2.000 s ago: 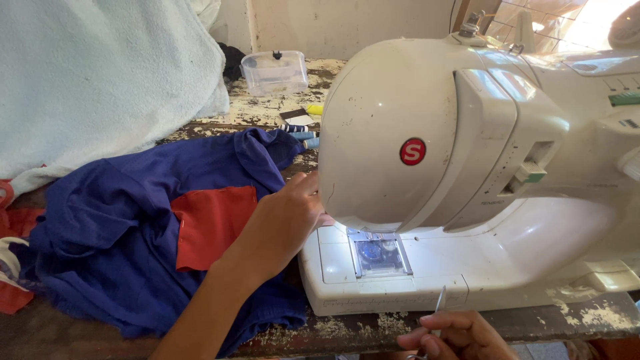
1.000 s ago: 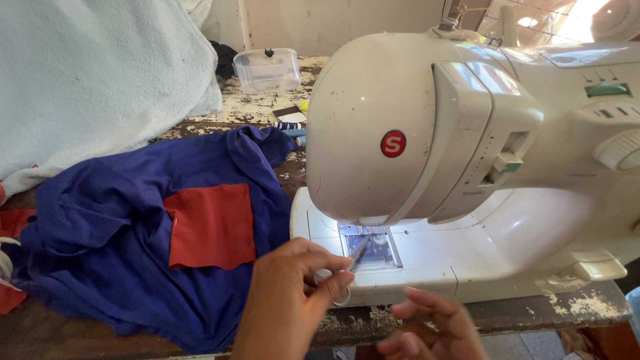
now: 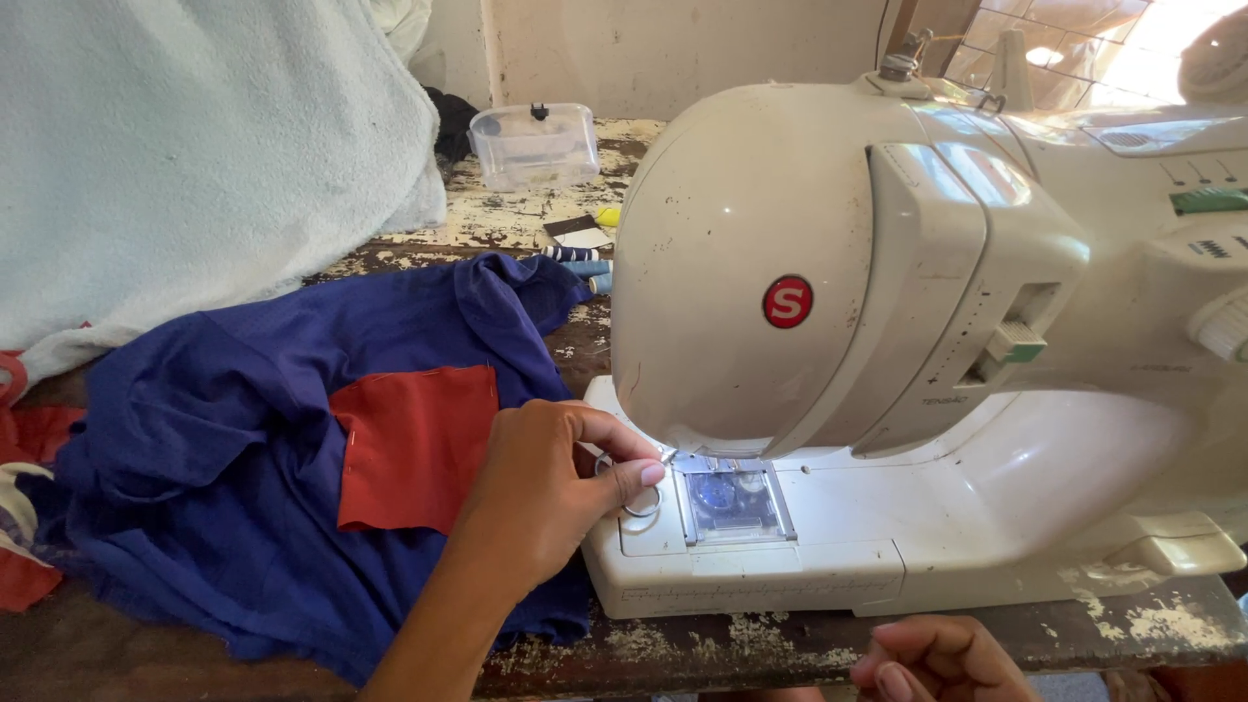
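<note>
My left hand point(image 3: 556, 487) pinches small metal scissors point(image 3: 643, 501) by the handle, one ring showing below the thumb, over the left end of the bed of a white Singer sewing machine point(image 3: 741, 253). Most of the scissors is hidden by the fingers. To their right is the clear bobbin cover point(image 3: 738, 502), lit by the machine's lamp. My right hand point(image 3: 946, 663) is low in front of the machine, fingers curled; no object shows in it. Blue fabric point(image 3: 244, 458) with a red fabric patch point(image 3: 419, 448) pinned on it lies left of the machine, partly behind my left forearm.
Behind the blue fabric are thread spools point(image 3: 583, 265), a small card point(image 3: 577, 232) and a clear plastic box point(image 3: 534, 146). A pale towel-like cloth point(image 3: 195, 146) covers the back left. Red cloth point(image 3: 34, 439) lies at the far left. The worn wooden table edge point(image 3: 682, 648) runs along the front.
Two seconds ago my left hand was beside the machine's head and my right hand held a thin pointed metal tool. One second ago the scissors were in my left hand above the bobbin cover; they have since moved left.
</note>
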